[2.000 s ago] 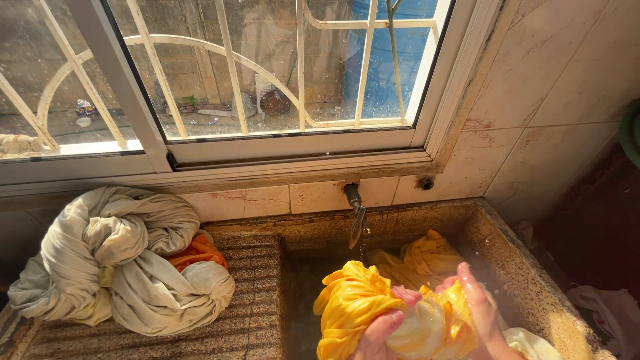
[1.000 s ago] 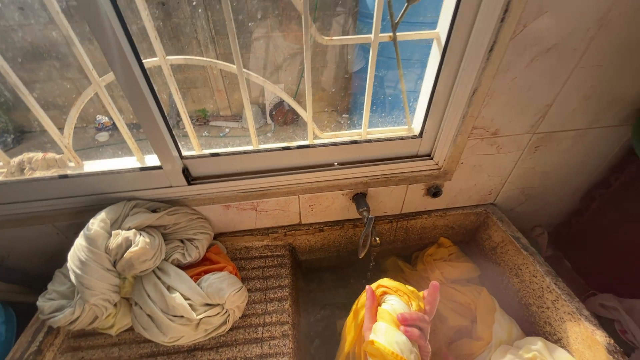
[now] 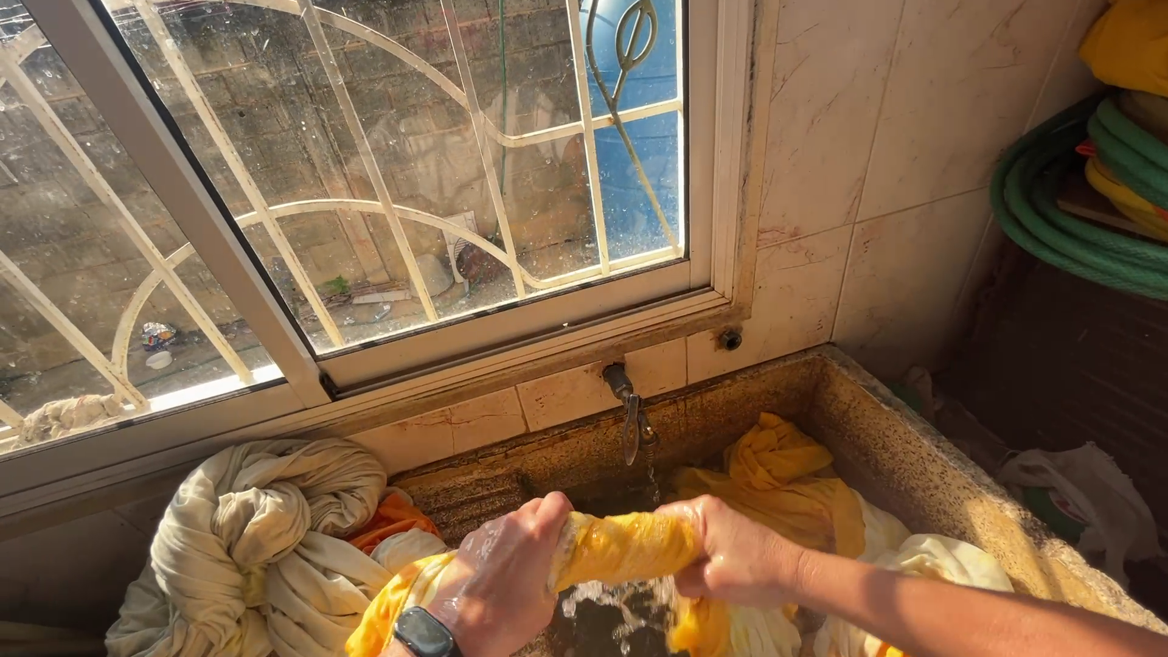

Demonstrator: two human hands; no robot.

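A twisted yellow cloth stretches between my two fists over the stone laundry sink. My left hand, with a dark watch at its wrist, grips one end, and more yellow fabric trails beneath it. Around the other end my right hand is closed, with yellow cloth hanging below it. Water falls from the twisted part into the sink. Behind my hands, a thin trickle runs from the wall tap. More yellow cloth and pale cloth lie in the sink.
Knotted pale fabric and an orange cloth rest on the ribbed washboard at the left. A barred window is above. At the right hangs a coiled green hose, with a pale rag lower down beyond the sink's edge.
The yellow cloth, bunched up in my hands before, is now twisted tight between them, with water dropping from it. My hands have moved apart, one at each end. The view has shifted to the right.
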